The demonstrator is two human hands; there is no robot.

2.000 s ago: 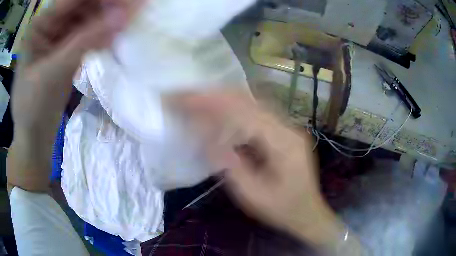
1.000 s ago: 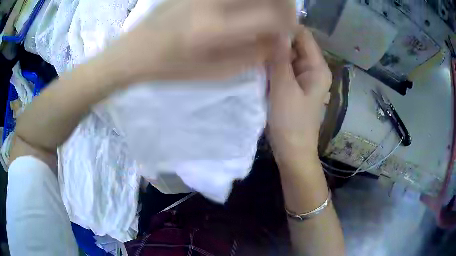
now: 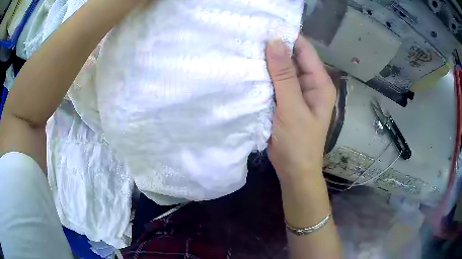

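Observation:
A white, crinkled garment piece (image 3: 187, 96) is spread in front of me over the machine area, larger than my hands. My right hand (image 3: 304, 96) pinches its right edge, thumb on top and fingers behind. My left forearm reaches over the cloth's upper left; my left hand (image 3: 124, 4) is blurred and mostly cut off by the top edge, so its grip cannot be seen. The needle area is not visible.
Pale machine body (image 3: 375, 45) at upper right. Open thread snips (image 3: 395, 132) and white threads lie on the machine table (image 3: 430, 121). A white pile (image 3: 88, 182) hangs at left over blue plastic (image 3: 81, 243). Plaid apron (image 3: 187, 240) below; hazy plastic (image 3: 375, 227) lower right.
The garment piece now lies spread out, with its textured side showing. My left hand has moved up and left, away from my right hand, which still holds the right edge.

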